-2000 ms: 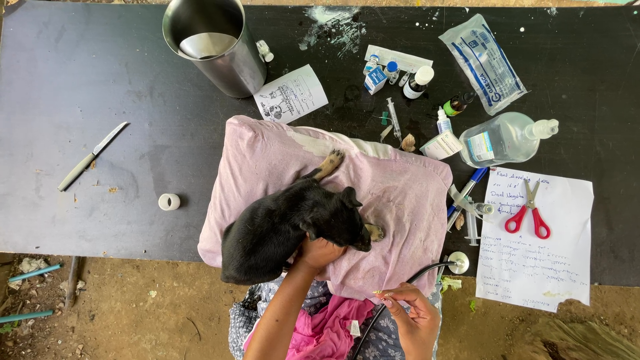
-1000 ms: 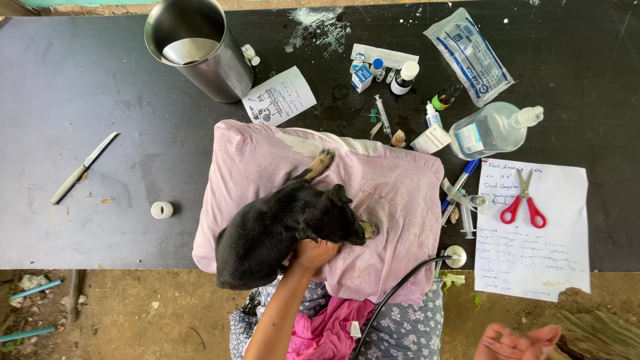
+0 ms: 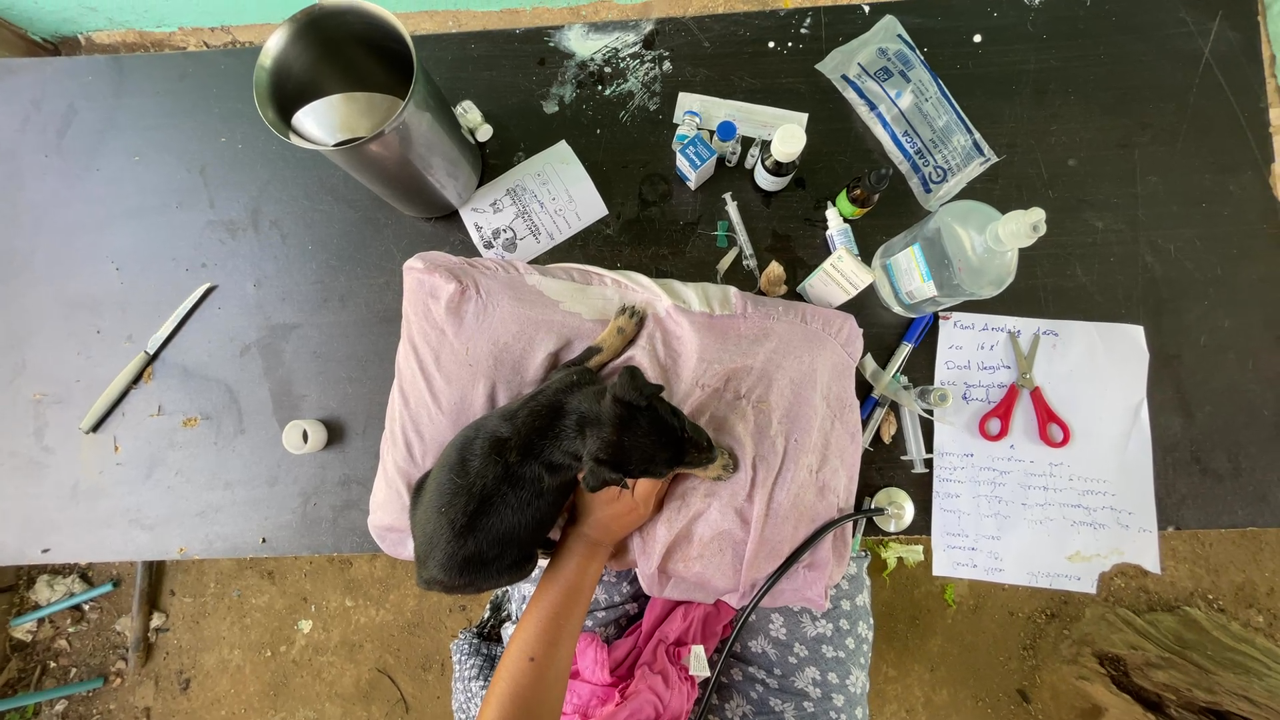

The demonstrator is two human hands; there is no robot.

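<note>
A black puppy with tan paws (image 3: 520, 460) lies on a pillow in a pink cover (image 3: 770, 400). My left hand (image 3: 615, 515) reaches under the puppy's head and chest; its fingers are partly hidden, so their grip is unclear. My right hand is out of the frame. A stethoscope's black tube (image 3: 780, 590) runs over the pillow's lower right edge to its round chestpiece (image 3: 893, 510). Pink cloth (image 3: 640, 670) and patterned fabric lie over the lap below.
Red-handled scissors (image 3: 1025, 395) rest on a handwritten sheet (image 3: 1050, 500). Behind the pillow are a syringe (image 3: 741, 232), medicine bottles (image 3: 778, 158), a clear pump bottle (image 3: 950, 258) and a steel container (image 3: 400, 150). A knife (image 3: 145, 358) and white tape roll (image 3: 304, 436) lie left.
My right hand was near the pillow's lower right corner, moved right and down, and has left view. My left hand stays at the puppy.
</note>
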